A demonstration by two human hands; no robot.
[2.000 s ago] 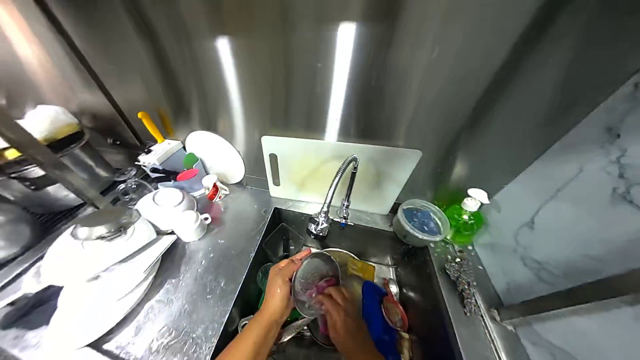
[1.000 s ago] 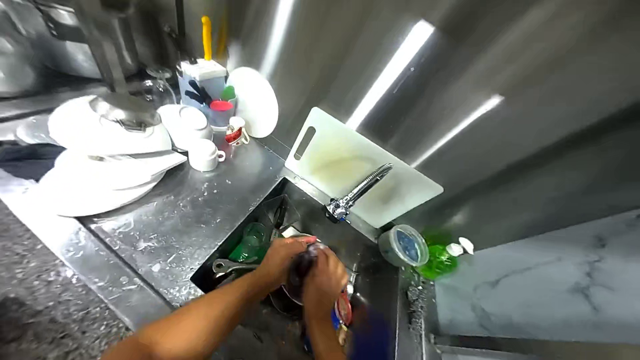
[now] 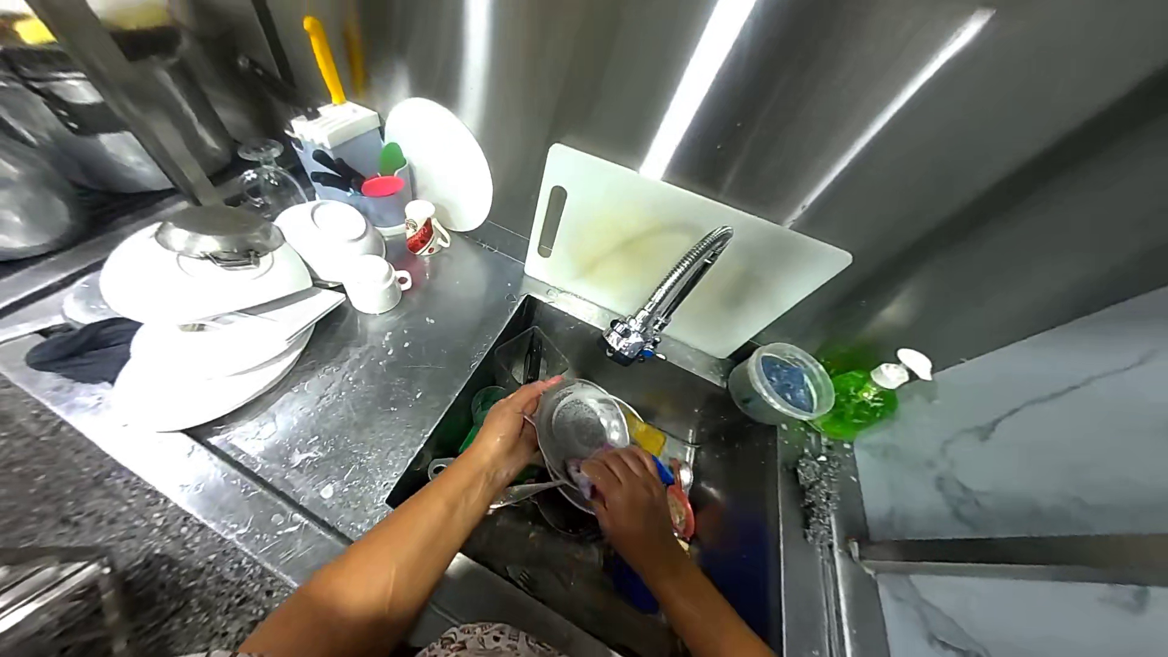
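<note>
Over a stainless steel sink (image 3: 739, 474), my left hand (image 3: 511, 429) grips the left rim of a round metal bowl (image 3: 578, 418), which is tilted so its wet inside shows. My right hand (image 3: 625, 488) presses a pinkish scrubbing pad (image 3: 580, 476) against the bowl's lower inside; the fingers partly hide the pad. Below and around the bowl, the sink holds a clear plastic container (image 3: 518, 358), a green item, a yellow item (image 3: 646, 436), a red-rimmed item (image 3: 680, 511) and cutlery. The faucet (image 3: 631, 338) stands behind the bowl.
Left on the counter are stacked white dishes (image 3: 210, 383), a white cup (image 3: 372, 285), a patterned mug (image 3: 422, 228) and a knife block (image 3: 338, 137). A white cutting board (image 3: 675, 246) leans on the wall. Right are a plastic tub (image 3: 780, 383) and a green soap bottle (image 3: 858, 401).
The bowl's inside now faces up toward me, while a second ago it was turned and blurred between my hands. The view has swung noticeably.
</note>
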